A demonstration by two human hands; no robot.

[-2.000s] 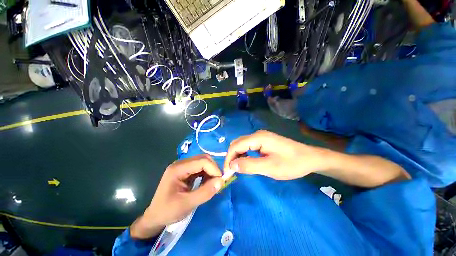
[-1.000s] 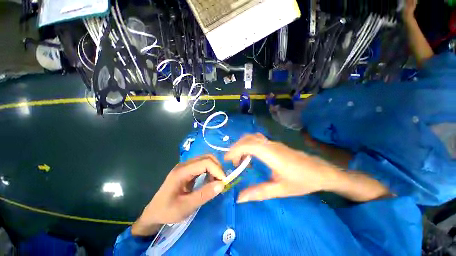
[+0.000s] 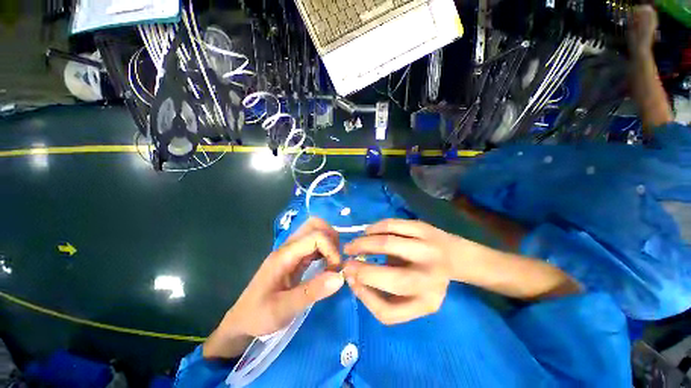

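My left hand (image 3: 284,284) pinches the end of a white tape between thumb and index finger, in front of my blue coat. My right hand (image 3: 409,265) is at the same spot, its fingertips touching or almost touching the left ones. The fingers mostly hide the tape end; a small yellowish bit shows between them. A white curly tape (image 3: 326,184) runs from the feeders down to my hands. A whitish reel (image 3: 273,352), seen nearly edge-on, lies below my left hand against my coat.
Dark feeders with hanging tapes and a black reel (image 3: 176,125) stand ahead. A beige keyboard unit (image 3: 394,53) and a clipboard (image 3: 125,14) are above them. Another person in blue (image 3: 576,220) stands close at the right. A yellow line (image 3: 83,150) crosses the green floor.
My right hand's fingers opened away from the tape, then came back to my left fingertips. The white strip seen between the hands a second ago is now mostly covered. The view has shifted slightly.
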